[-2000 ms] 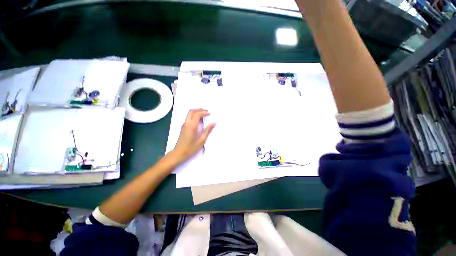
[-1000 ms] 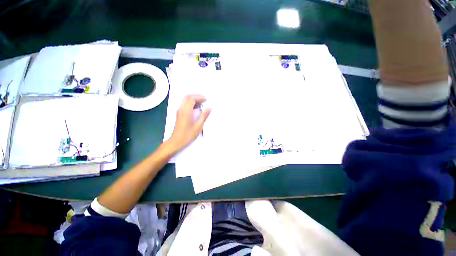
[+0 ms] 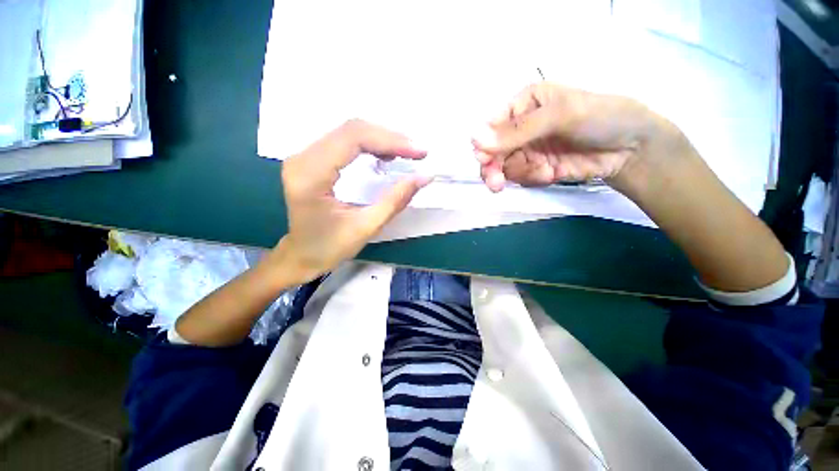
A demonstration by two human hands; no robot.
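Note:
White card sheets (image 3: pixel 368 55) lie in a pile in front of me. My left hand (image 3: pixel 336 198) is over the pile's near left edge, thumb and forefinger apart, with nothing clearly seen between them. My right hand (image 3: pixel 570 138) is just to its right, fingertips drawn close together; whether they pinch something thin is too washed out to tell. A faint pale line runs between the two hands near the sheet's front edge. A thin dark wire end (image 3: pixel 541 74) sticks up behind my right fingers, and a dark bit shows under that hand. Any module there is mostly hidden.
At left, stacked white panels (image 3: pixel 101 46) carry an electronic module (image 3: pixel 69 121) with curling dark wires. The dark-green table's front edge (image 3: pixel 184 235) crosses below my hands. Crumpled white scrap (image 3: pixel 184 271) lies below it at left. Upright papers (image 3: pixel 817 207) show at far right.
My right hand has come back from beyond the top right to beside my left hand. The view has shifted down toward the near table edge; the tape roll and upper modules have left it.

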